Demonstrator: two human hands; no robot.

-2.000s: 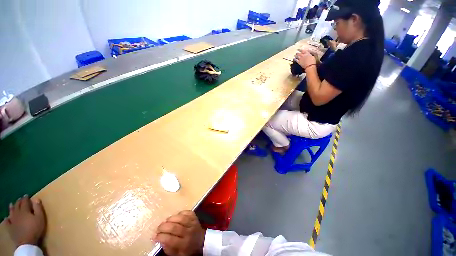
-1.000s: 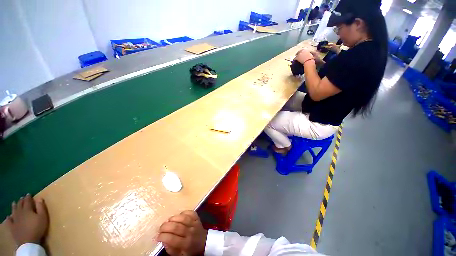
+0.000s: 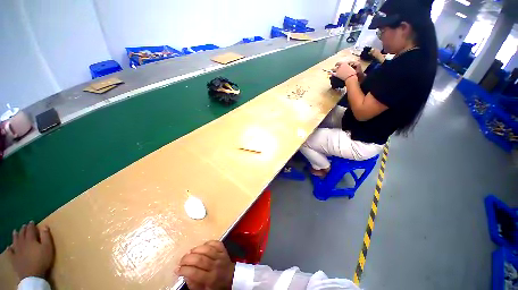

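Observation:
A white glue bottle (image 3: 195,208) lies on the cardboard-covered bench (image 3: 170,170), its thin nozzle pointing away from me. My left hand (image 3: 32,252) lies palm down on the bench at the lower left, close to the belt side, with nothing visible in it. My right hand (image 3: 207,265) is curled over the bench's near edge, right of and below the bottle. A black shaggy workpiece (image 3: 223,91) with pale protruding parts sits on the green conveyor belt (image 3: 142,122), out of reach of both hands.
A thin yellowish stick (image 3: 250,150) and small scraps (image 3: 296,92) lie farther along the bench. A person (image 3: 397,73) sits at right on a blue stool (image 3: 346,178). A red stool (image 3: 254,226) stands below the edge. A dark phone-like item (image 3: 47,119) rests on the ledge.
The black workpiece on the belt has moved left and slightly turned. The seated person's hands have shifted a little. My hands and the bottle have stayed in place.

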